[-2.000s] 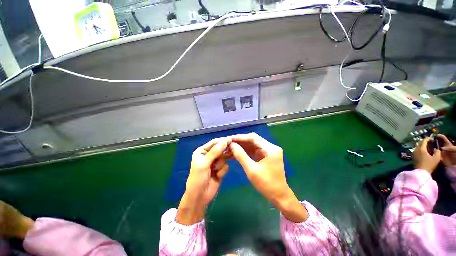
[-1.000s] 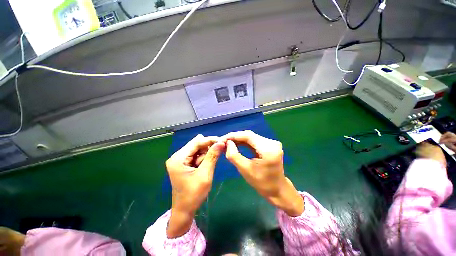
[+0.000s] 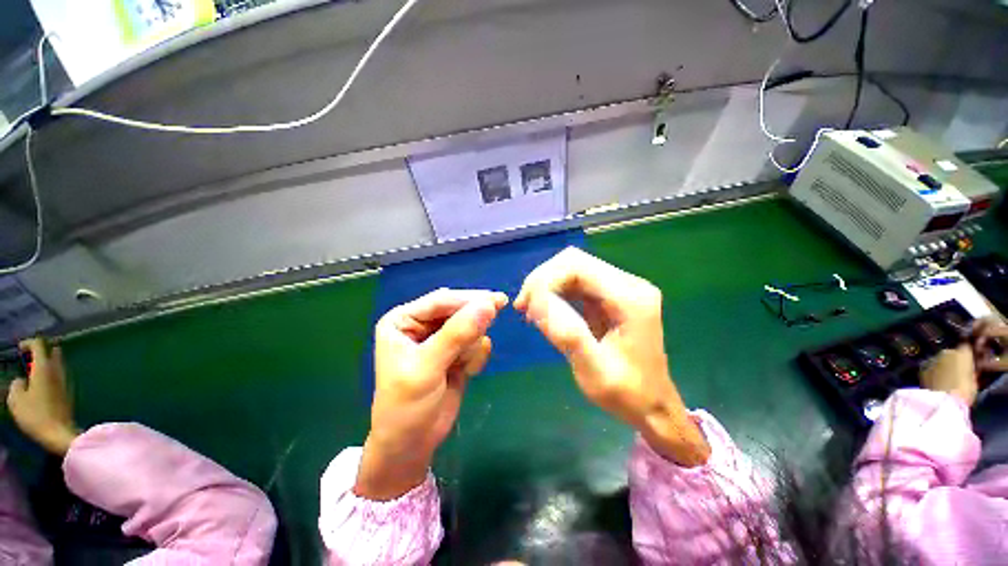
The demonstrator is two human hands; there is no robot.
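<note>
My left hand [image 3: 422, 370] and my right hand [image 3: 606, 337] are bare and raised in the middle of the view. The thumb and forefinger of each hand are pinched together. The two pairs of fingertips face each other with a small gap between them. I cannot make out any piece between the fingertips; anything there is too small to tell. The blue mat [image 3: 470, 274] lies on the bench behind and under my hands.
The green bench top [image 3: 249, 343] runs across. At the right are a black compartment tray [image 3: 816, 359] with lit units, a neighbour's hands, thin cables [image 3: 801, 318] and a pale vented instrument [image 3: 873, 194]. At the left is a neighbour's arm [image 3: 166, 481]. A sheet [image 3: 459, 199] is on the back panel.
My fingertips have parted slightly from touching, and my right hand has moved up and right. The left neighbour's hand has reached forward. More of the right tray shows.
</note>
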